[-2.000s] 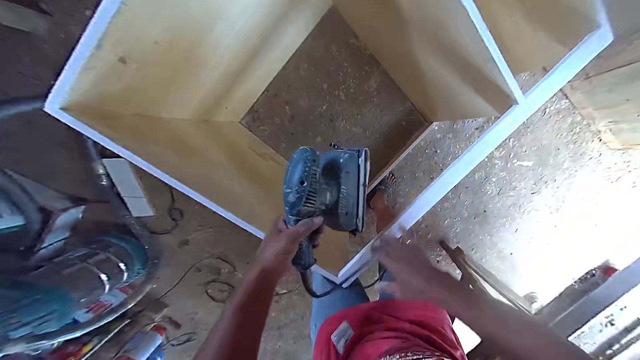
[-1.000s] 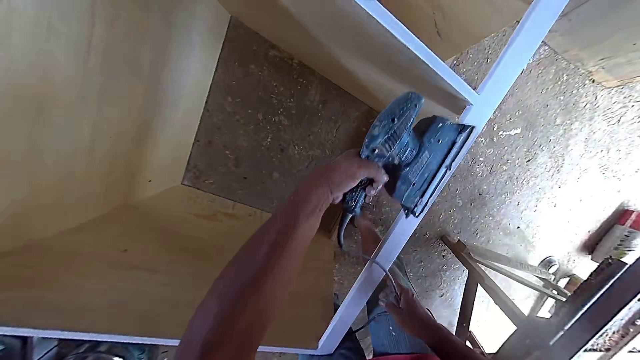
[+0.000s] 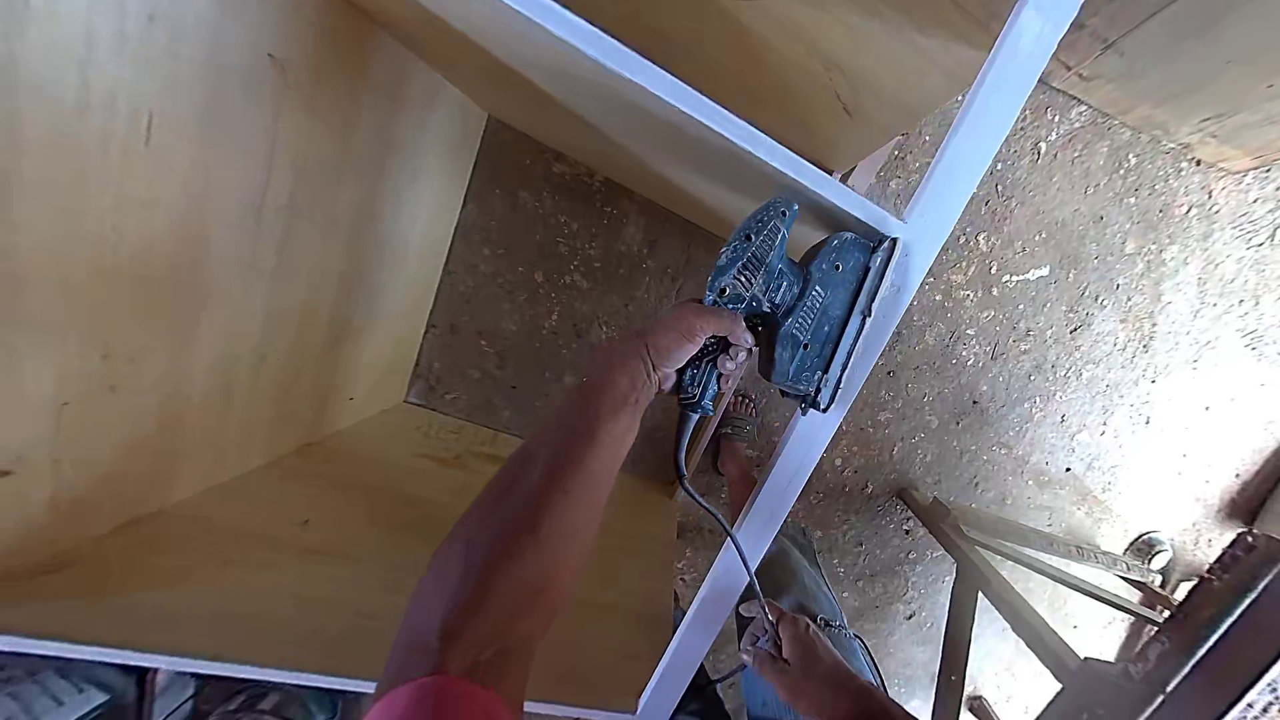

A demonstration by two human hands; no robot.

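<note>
My left hand (image 3: 700, 345) grips the handle of a dusty blue-grey electric sheet sander (image 3: 800, 300). The sander is tilted on its side, its flat pad against the white front edge (image 3: 955, 165) of a large plywood cabinet frame (image 3: 300, 580), just below where a white-edged divider (image 3: 700, 95) meets it. From the handle a grey power cord (image 3: 722, 520) runs down over the frame edge to my right hand (image 3: 790, 650), which holds it near the bottom of the view.
Wooden trestle legs (image 3: 1000, 590) and a round tin (image 3: 1149, 550) stand at lower right on the rough, speckled floor (image 3: 960, 400). My sandalled foot (image 3: 738, 425) shows beyond the frame. A plywood panel (image 3: 1190, 80) lies at top right.
From two seconds ago, the sander has gone from above the frame's near corner onto its right white edge. Since one second ago it has moved slightly up along that edge, near the divider. The view has shifted.
</note>
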